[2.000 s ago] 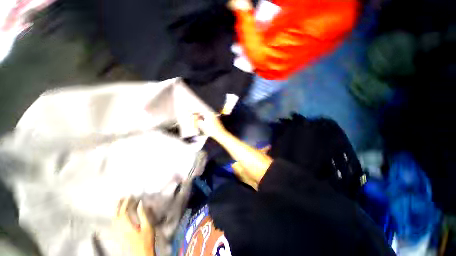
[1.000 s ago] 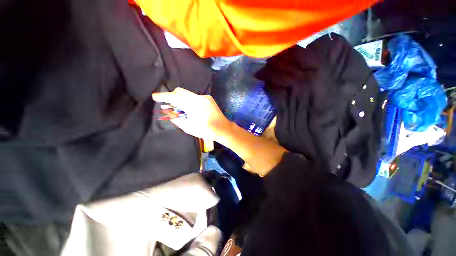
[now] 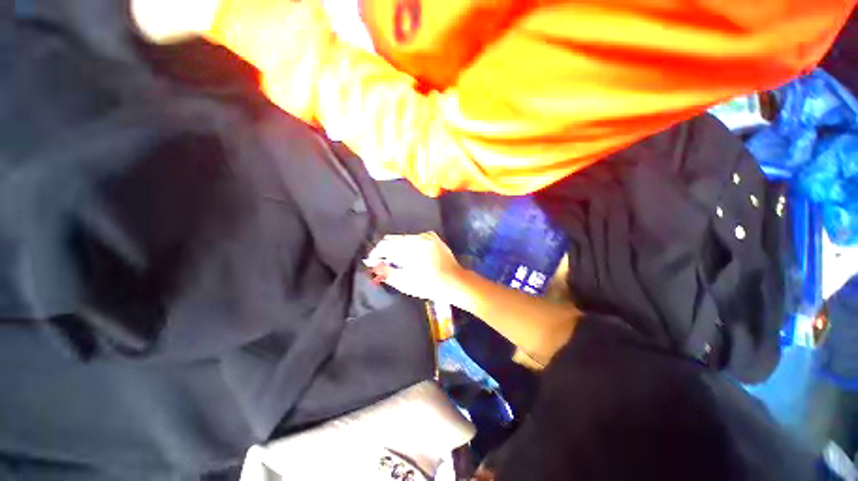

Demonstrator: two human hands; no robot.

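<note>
A dark, near-black jacket (image 3: 226, 282) lies spread over the left side of the view, partly blurred. My right hand (image 3: 414, 268) is at its front edge, fingers closed around a small object with a red part, which looks like thread snips (image 3: 379, 274) and is mostly hidden. Whether the fingers also pinch the cloth cannot be told. A light grey-beige jacket (image 3: 362, 437) with small dark buttons lies at the bottom, partly cut off. My left hand is not in view.
A person in an orange top (image 3: 527, 94) leans in close at the top, one arm over the dark cloth. Black garments with shiny buttons (image 3: 668, 254) lie right of my forearm. A blue crate (image 3: 513, 240) and blue plastic bags (image 3: 800, 131) show beyond.
Two seconds ago both my hands were on the grey-beige jacket; now my right hand is at the dark jacket and my left is out of view. The orange-topped person now covers more of the view.
</note>
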